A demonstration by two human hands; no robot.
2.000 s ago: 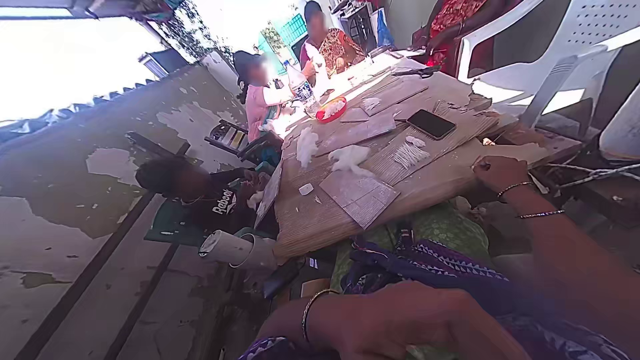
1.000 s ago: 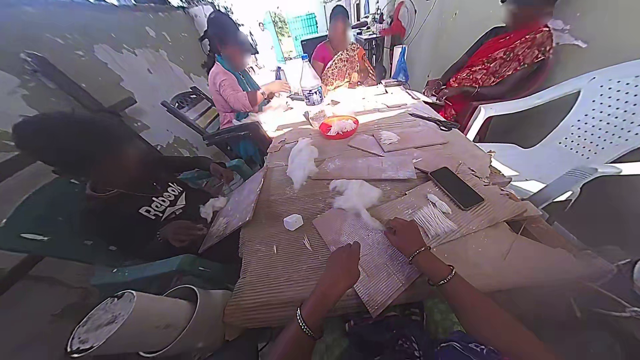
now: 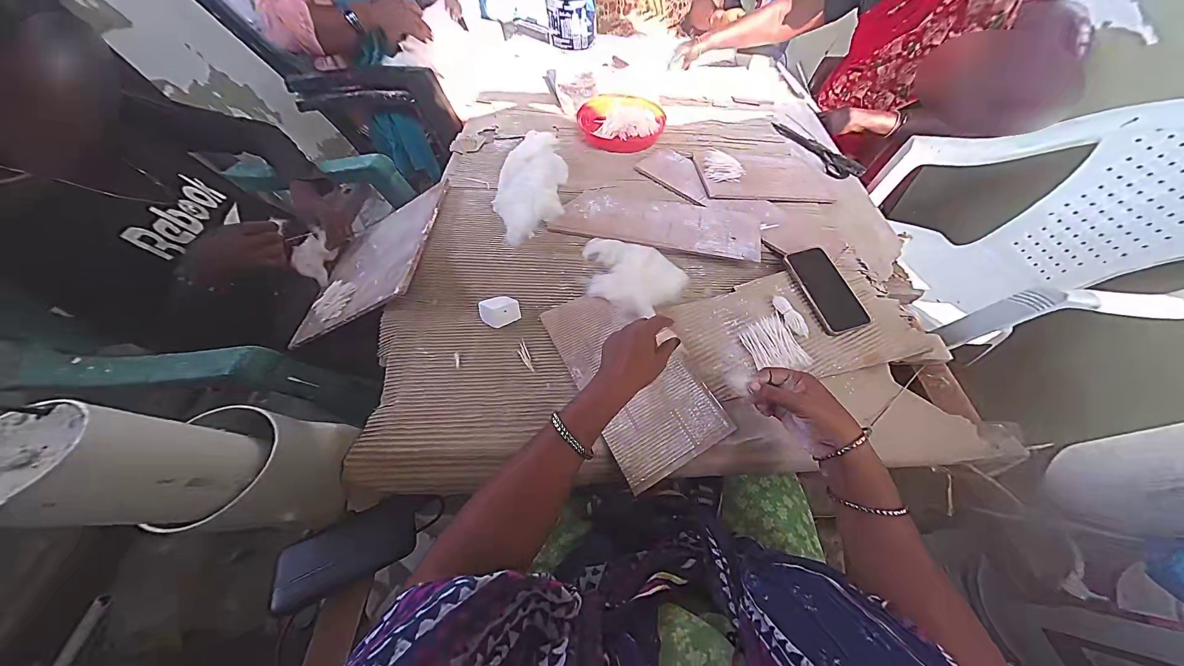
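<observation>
My left hand (image 3: 638, 353) is over the far part of a flat board (image 3: 671, 430), its fingertips at the near edge of a white cotton clump (image 3: 636, 277); whether it grips any fibre is unclear. Right of the board, my right hand (image 3: 800, 402) pinches a small tuft of cotton (image 3: 740, 377). Just beyond it lie a row of thin white cotton wicks (image 3: 775, 342) and a small white bundle (image 3: 790, 315) on corrugated cardboard. A black smartphone (image 3: 828, 290) rests to their right. Left of the board are a small white block (image 3: 499, 312) and a few thin slivers (image 3: 525, 355).
Farther off are another cotton clump (image 3: 531, 185), flat boards (image 3: 661, 225), a red bowl (image 3: 621, 123) of white pieces and scissors (image 3: 821, 151). Co-workers sit around the table; one at left holds cotton over a board (image 3: 398, 254). A white plastic chair (image 3: 1091, 203) stands at right.
My hands were together over the board one second ago; now they are apart, the left at the cotton clump and the right near the wicks. The view has tipped downward.
</observation>
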